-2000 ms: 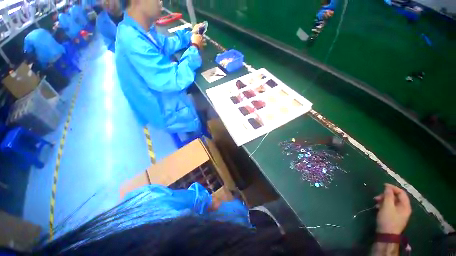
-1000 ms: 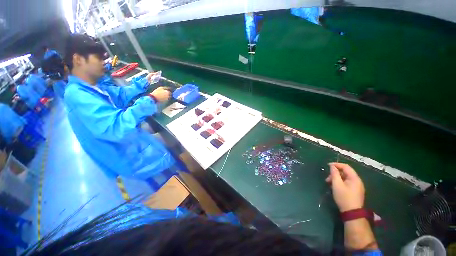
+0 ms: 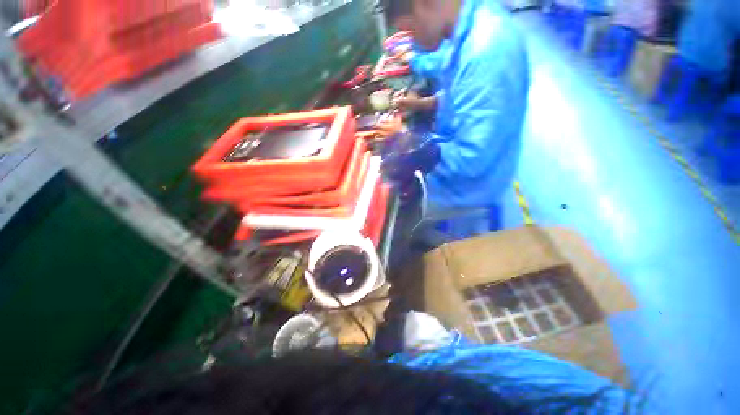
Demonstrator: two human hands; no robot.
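Note:
Neither of my hands shows; a blue sleeve crosses the bottom edge. Nearest in front of me is a thick white ring unit (image 3: 370, 280) with a dark centre. A cup of small pale bits (image 3: 297, 334) stands below and left of it, blurred. Behind them is a stack of red-orange trays (image 3: 272, 176); the top one holds a flat black-silver assembly (image 3: 280, 142).
An open cardboard box with grid inserts (image 3: 596, 275) lies right of the bench. A person in a blue smock (image 3: 483, 121) works beyond the trays. A pale metal post (image 3: 122, 190) slants across the left, before the green belt.
The view has swung to the other side. The white compartment tray, the glittering pile and my right hand with the red wristband have left the picture. The red-orange trays and white ring now show.

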